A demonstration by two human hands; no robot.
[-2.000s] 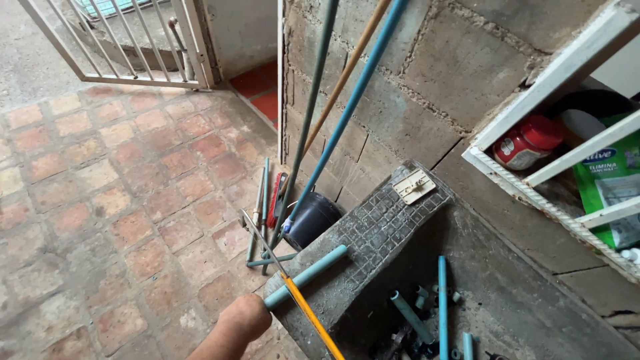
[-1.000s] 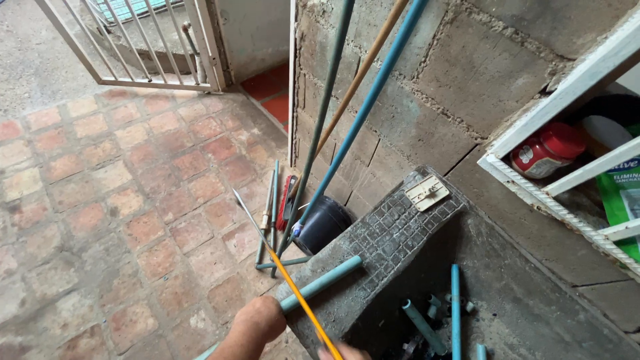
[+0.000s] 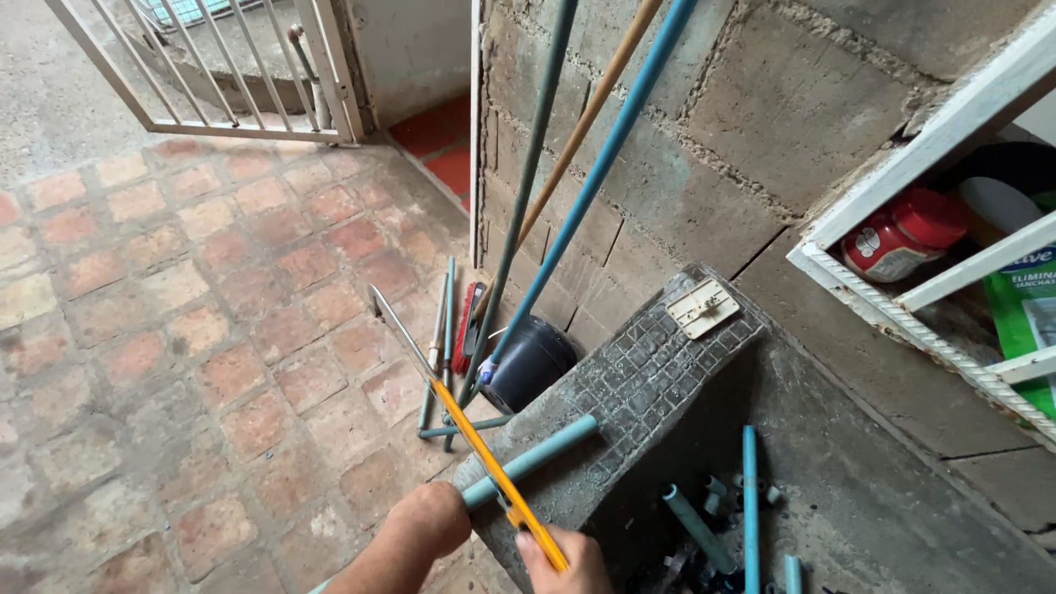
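Observation:
My left hand (image 3: 429, 520) grips a light blue-green plastic pipe (image 3: 549, 454), which lies across the edge of a concrete ledge (image 3: 635, 371). Its hollow end points to the upper right over the ledge. In my right hand (image 3: 565, 565) is the near end of a hacksaw with a yellow frame (image 3: 474, 437). The saw crosses over the pipe just beyond my left hand, and its metal front end reaches out over the brick floor. The blade is hard to make out, and whether it touches the pipe I cannot tell.
A soap dish (image 3: 703, 308) sits on the ledge. Pipe pieces (image 3: 749, 503) lie in the concrete basin (image 3: 858, 495). Long poles (image 3: 606, 157) lean on the block wall by a black bucket (image 3: 532, 363) and a red-bristled brush (image 3: 469, 328). At right, a white metal grille (image 3: 899, 318) fronts a red-lidded jar (image 3: 899, 235).
My right hand, out of view two seconds ago, now shows at the bottom on the near end of the hacksaw. My left hand still grips the pipe.

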